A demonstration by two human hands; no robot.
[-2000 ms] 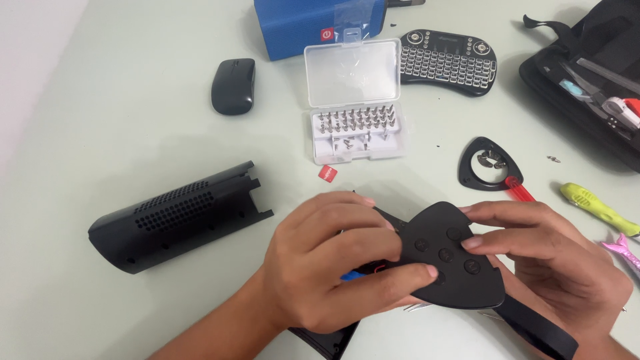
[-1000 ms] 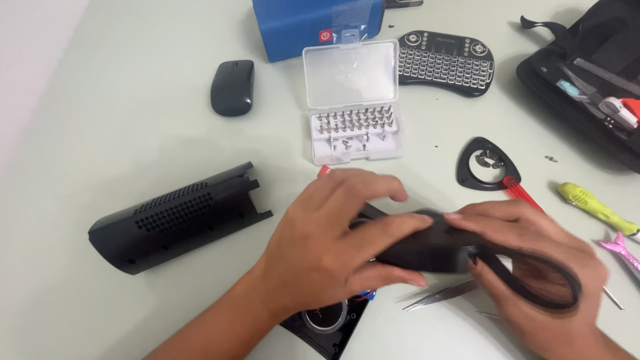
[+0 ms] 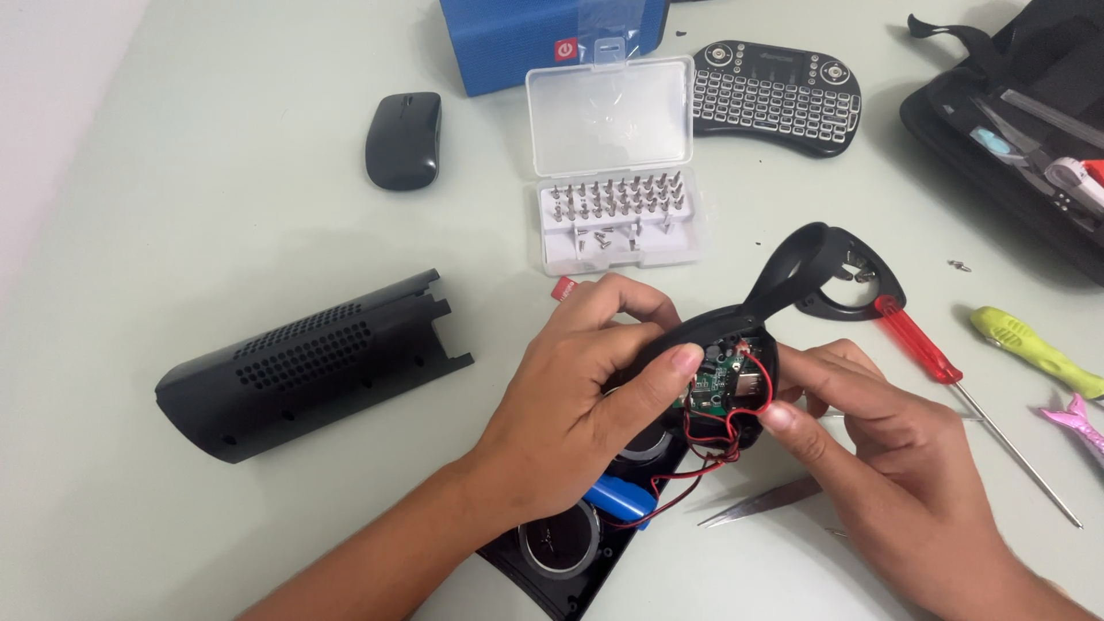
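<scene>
Both hands hold a black plastic end cap [image 3: 768,431] with a strap loop, its inside facing me. My left hand [image 3: 586,379] grips its left side, thumb over the green circuit board [image 3: 714,376]; my right hand [image 3: 871,448] pinches its right edge between thumb and fingers. Red and black wires [image 3: 733,431] run from the board down toward a blue cylindrical battery [image 3: 623,498]. The battery lies on a black speaker panel [image 3: 595,573] with round drivers [image 3: 559,539], partly hidden under my left hand. Metal tweezers [image 3: 759,502] lie beneath my right hand.
A perforated black speaker shell [image 3: 310,371] lies left. Behind are a mouse [image 3: 404,141], an open bit case [image 3: 621,224], a mini keyboard [image 3: 776,99] and a blue speaker cover [image 3: 543,43]. Right are a triangular black ring [image 3: 880,267], a red screwdriver [image 3: 918,341], a green-handled tool [image 3: 1035,349] and a black tool case [image 3: 1035,155].
The end cap has been turned over: its outer face with button marks showed earlier, and now the board and wires show. The strap loop has swung from lower right to above the cap.
</scene>
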